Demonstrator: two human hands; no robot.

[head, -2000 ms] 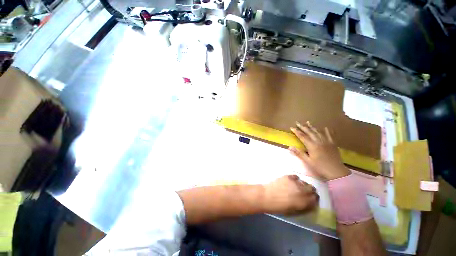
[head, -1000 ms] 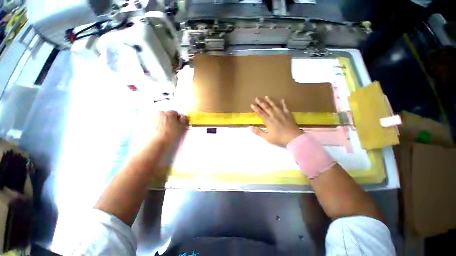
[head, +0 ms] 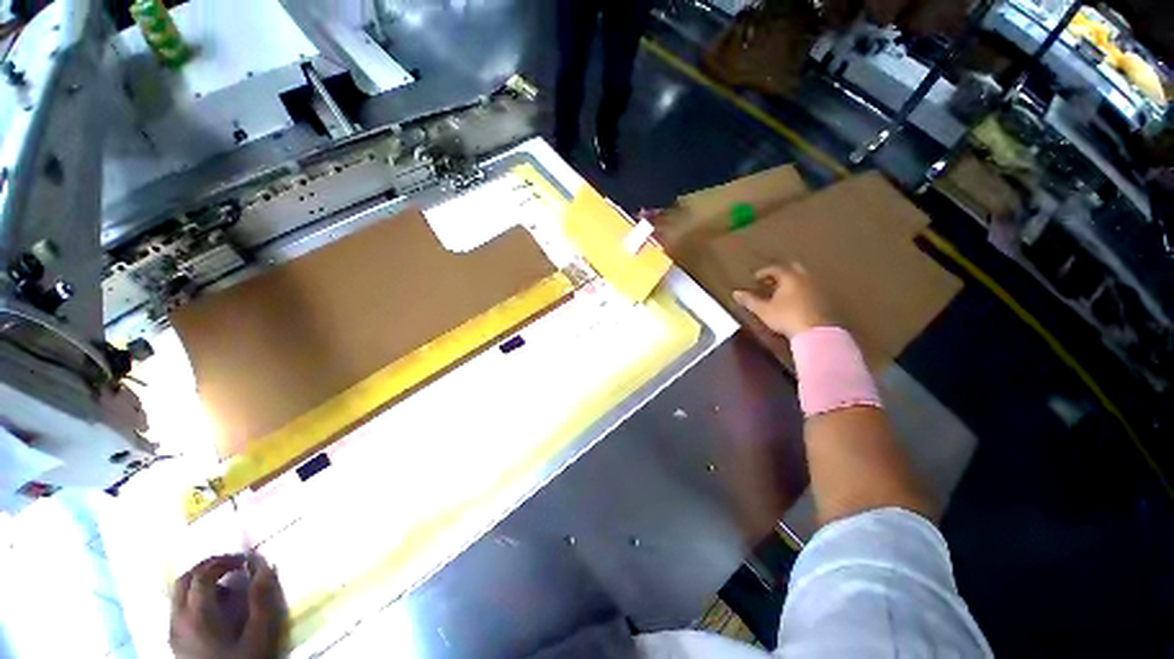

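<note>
A brown panel [head: 373,309] with a stepped corner lies on the white template [head: 438,476]. The yellow template strip [head: 399,373] lies along the panel's near edge. The yellow hinge flap [head: 615,245] is at the template's right end. My left hand [head: 229,608] is at the template's near left corner, fingers curled; whether it holds anything is unclear. My right hand [head: 785,304], with a pink wristband, is over the second panel pile [head: 856,245] at the right, fingers bent at the top panel's near-left part; a grip cannot be made out.
The sewing machine head [head: 58,373] is at the left edge. The clamp carriage [head: 309,193] runs behind the template. A small green item [head: 740,215] lies on the pile. A person's legs [head: 596,77] are beyond the machine. A metal table [head: 644,476] borders the template's near side.
The view has turned right. My right hand has left the yellow strip and moved to the panel pile. My left hand has moved from the strip's left end to nearer me.
</note>
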